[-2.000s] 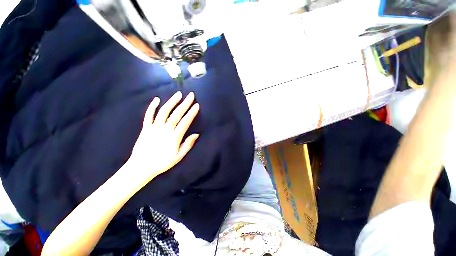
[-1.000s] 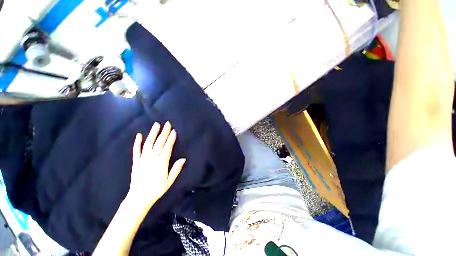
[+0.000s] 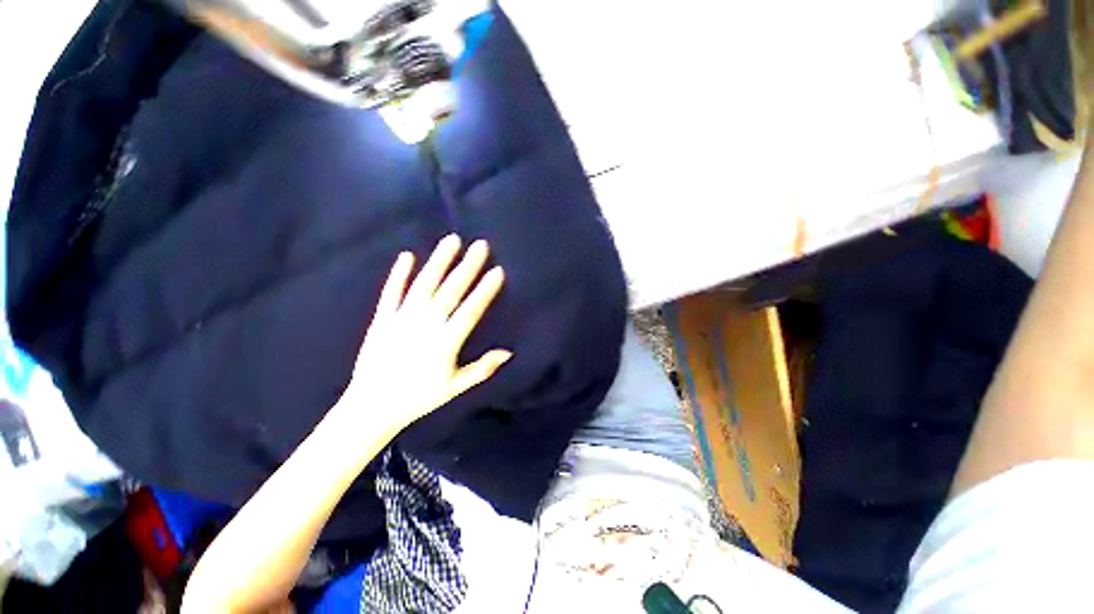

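The dark garment body [image 3: 240, 264] covers the machine table under the lit sewing head [image 3: 402, 60] and hangs over the lap. My left hand [image 3: 432, 324] lies flat on it below the needle area, fingers apart, holding nothing. A short seam line runs from the foot down toward my fingertips. A black-and-white checked lining [image 3: 414, 540] hangs out at the garment's lower edge. Only my right forearm shows at the right edge; the right hand is out of the picture.
The white machine table [image 3: 744, 144] extends right, with thin tan strips at its front edge. A cardboard piece [image 3: 734, 420] stands below it. A dark cloth heap [image 3: 900, 408] lies at the right. Red and blue things show at lower left.
The camera view has swung left and back. My left hand stays flat on the cloth, now nearer the short seam line. My right forearm has shifted toward the right edge.
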